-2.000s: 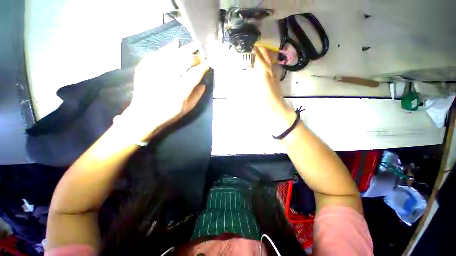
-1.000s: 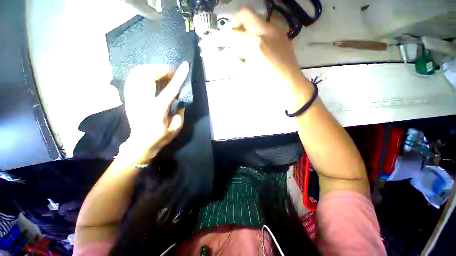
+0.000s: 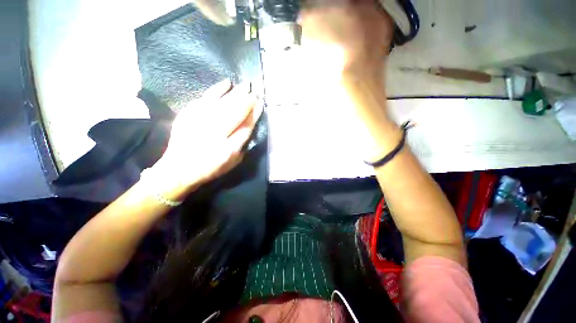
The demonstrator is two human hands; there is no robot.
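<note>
The black panel (image 3: 183, 63) lies left of the sewing machine's needle area (image 3: 251, 28), its textured part flat and the rest hanging over the table's front edge. My left hand (image 3: 208, 135) is on the panel, with fingers and thumb at its right edge, gripping it. My right hand (image 3: 350, 31) is at the top, right of the dark round machine part (image 3: 282, 9); its fingers are overexposed and blurred, so what they hold cannot be told. The black scissors (image 3: 410, 22) are partly hidden behind my right hand.
A wooden-handled awl (image 3: 459, 74) lies right of my right forearm. A green bottle (image 3: 534, 103) and white scrap (image 3: 566, 117) are at the far right. Below the table are a red crate (image 3: 382, 243) and clear plastic bags (image 3: 529, 246).
The panel and my left hand came down from the needle, then my left hand shifted to the panel's right edge. My right hand moved from beside the needle to the scissors area.
</note>
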